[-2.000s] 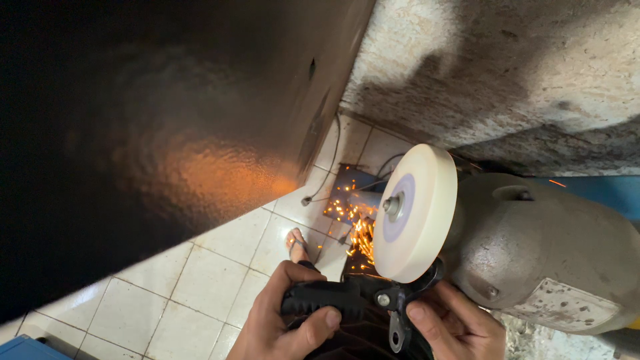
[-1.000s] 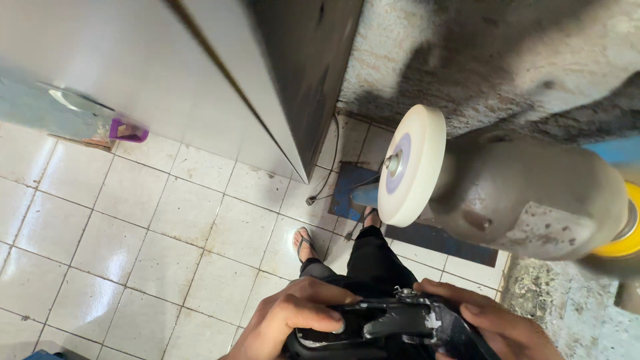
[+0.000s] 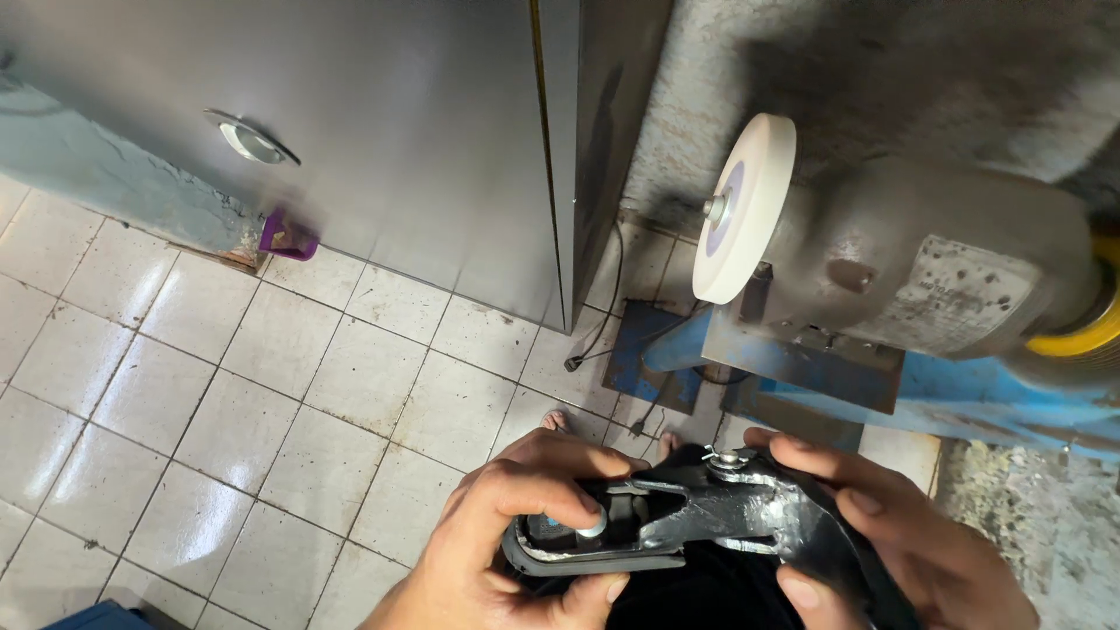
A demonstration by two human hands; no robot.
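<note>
Both hands hold a black metal pedal-like part (image 3: 717, 516) at the bottom of the view, below the bench grinder. My left hand (image 3: 525, 534) grips its hollow, rimmed end, with a finger over a pale round piece inside. My right hand (image 3: 910, 534) clasps the curved other end. A small bolt with a pin (image 3: 728, 457) shows on the part's upper edge, and bare metal shines near its middle. The white grinding wheel (image 3: 748, 210) of the bench grinder (image 3: 936, 254) is above the part, apart from it.
A grey metal cabinet (image 3: 420, 131) with a recessed handle stands at upper left, beside a purple container (image 3: 289, 236). Cables (image 3: 573, 360) lie on the white tiled floor (image 3: 367, 376). The grinder's blue stand (image 3: 971, 398) is at right, near a rough wall; a yellow-edged wheel (image 3: 1085, 324) is at the far right.
Two seconds ago sparks flew beside the white wheel, with the part close to it; none show now. My hands have moved down away from the wheel and turned the part. The view has shifted.
</note>
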